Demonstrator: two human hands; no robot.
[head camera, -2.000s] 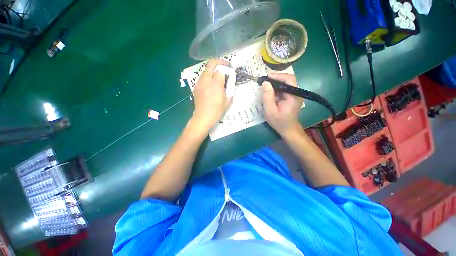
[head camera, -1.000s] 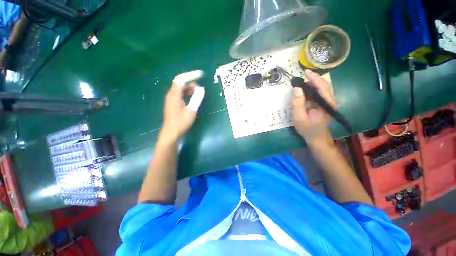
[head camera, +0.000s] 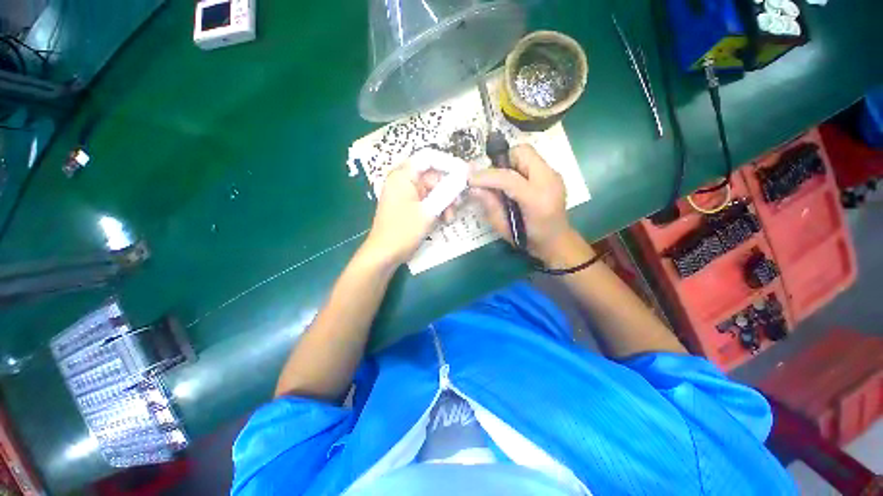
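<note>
My right hand (head camera: 531, 201) holds the black soldering iron (head camera: 507, 189), its metal end pointing up toward the yellow pot (head camera: 544, 81). My left hand (head camera: 405, 211), with white finger coverings, meets my right fingertips over the printed paper sheet (head camera: 569, 160). What lies between the fingertips is too small and blurred to tell. A small dark, metallic assembly (head camera: 463, 143) lies on the sheet just beyond my left fingers, partly hidden. A thin solder wire (head camera: 281, 275) runs from the dark reel holder (head camera: 168, 341) to my left hand; its end is hidden.
Clear blister trays (head camera: 118, 387) lie at the left bench edge. A clear fume hood (head camera: 436, 58) stands behind the sheet. Tweezers (head camera: 641, 77) and a blue-black soldering station (head camera: 707, 34) are at right. A white unit (head camera: 225, 21) is at far left. A red parts bin (head camera: 799, 247) is below the edge.
My left hand has come back from the bare bench to the sheet and meets my right hand. The iron has turned more upright, away from the assembly. A white unit has come into view.
</note>
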